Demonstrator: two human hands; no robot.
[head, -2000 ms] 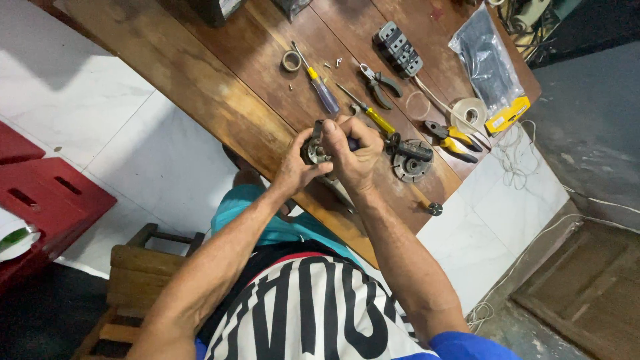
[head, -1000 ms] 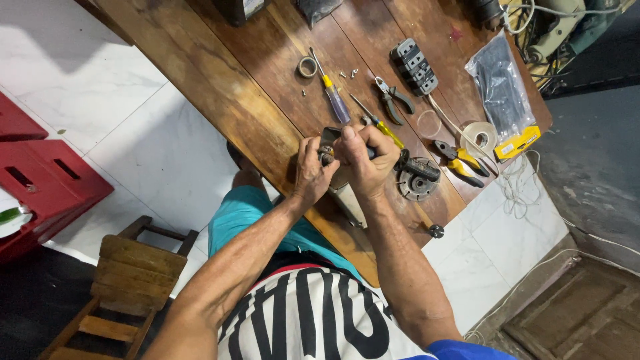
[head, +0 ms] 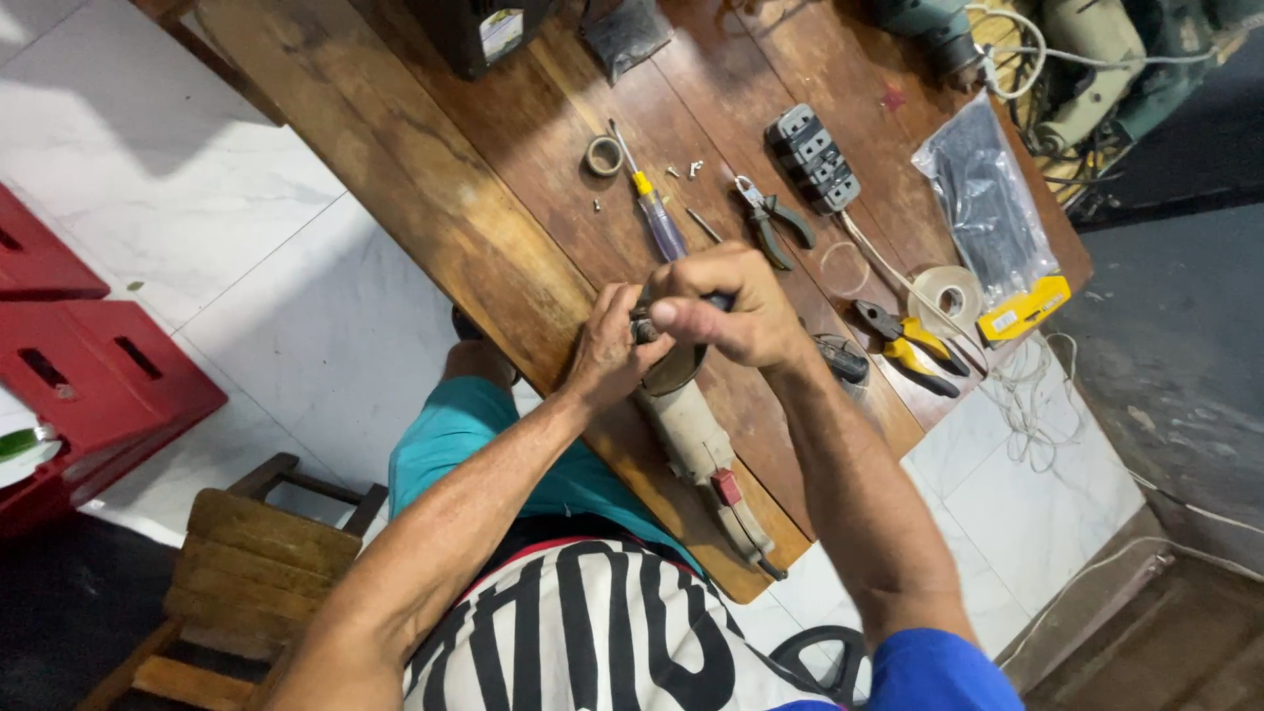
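An angle grinder with a pale body (head: 691, 430) and a red switch lies along the edge of the wooden table. At its head end, my left hand (head: 610, 346) has its fingers around a small dark metal part. My right hand (head: 731, 306) is closed on a dark handle whose end shows by the knuckles; its thumb lies over the part at my left fingers. Just above my hands are a screwdriver with a clear purple and yellow handle (head: 660, 217), the thin shaft of another tool (head: 703, 225), and grey-handled cutting pliers (head: 775, 222).
Yellow-black pliers (head: 910, 346), a tape roll (head: 945, 296) and a bagged pack (head: 987, 207) lie right. A power strip (head: 815, 158), small screws (head: 694, 170) and a tape ring (head: 603, 156) lie farther up. A wooden chair (head: 262, 553) and red crates (head: 109, 375) stand left.
More of the grinder body shows below my hands than two seconds ago. My right hand has turned, with its thumb now pointing left. The view has shifted closer to the table.
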